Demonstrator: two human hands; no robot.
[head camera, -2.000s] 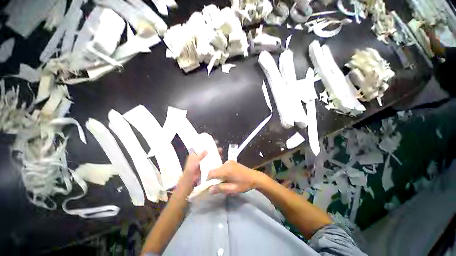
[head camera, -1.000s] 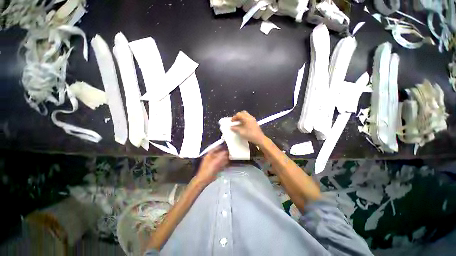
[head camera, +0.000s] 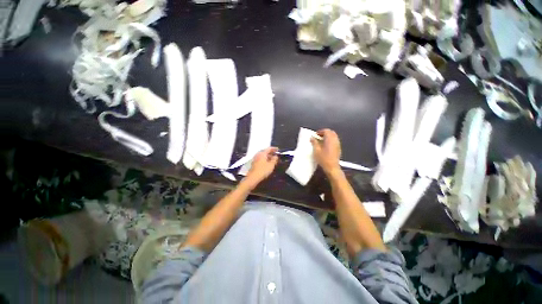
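Observation:
My right hand (head camera: 328, 149) holds a folded white bundle (head camera: 303, 159) at its upper right side, over the table's near edge. My left hand (head camera: 263, 164) pinches a narrow white tie strip (head camera: 286, 152), which runs to the bundle. A thin strip end also reaches right of my right hand. Curved white cut pieces (head camera: 176, 107) lie in several side-by-side stacks to the left. Whether the strip passes fully round the bundle is hidden.
Tangled strips (head camera: 103, 74) lie far left. Finished bundles (head camera: 356, 29) are heaped beyond. Long white stacks (head camera: 399, 133) and a fanned clump (head camera: 511, 191) are at right. A round pale waste basket (head camera: 145, 251) and a beige bucket (head camera: 44, 252) stand on the littered floor at left.
My left hand has risen from beside the bundle and now holds the strip out to the left. The bundle has moved up over the table and tilts. The camera view has shifted.

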